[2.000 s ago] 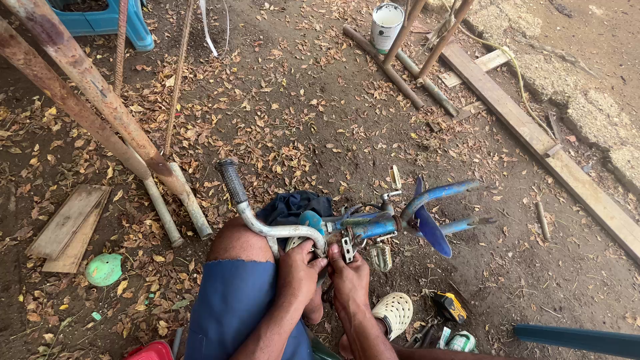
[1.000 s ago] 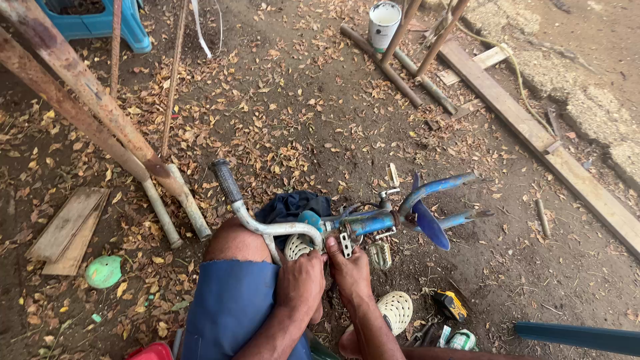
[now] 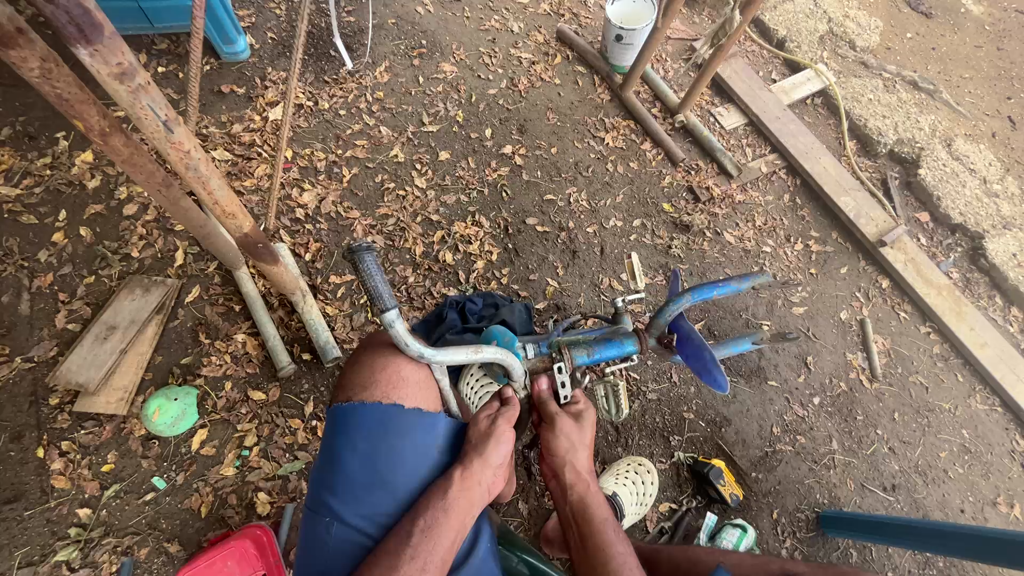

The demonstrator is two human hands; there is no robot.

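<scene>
A small blue bicycle frame [image 3: 604, 350] lies across in front of my knees, its fork [image 3: 708, 292] and a dark blue fender [image 3: 698, 356] pointing right. Its silver handlebar [image 3: 448, 354] with a black grip [image 3: 370, 276] reaches left over my bare knee. My left hand [image 3: 490, 440] is at the handlebar's lower bend, fingers curled; what it grips is hidden. Close beside it, my right hand [image 3: 566, 432] has its thumb up against the stem area, just below a perforated metal bracket [image 3: 562, 382]. Whether its fingers hold a small part cannot be seen. One pedal [image 3: 612, 398] shows right of it.
Rusty metal poles [image 3: 160, 152] stand at left, near wooden boards [image 3: 120, 344] and a green disc [image 3: 170, 410]. A long plank [image 3: 872, 216] and a paint bucket [image 3: 628, 36] are farther off. A yellow-black tool [image 3: 718, 480] lies by my cream clog [image 3: 630, 490].
The handlebar's grip has shifted slightly, and the fork and fender have turned a little. Both hands stay close together at the stem area.
</scene>
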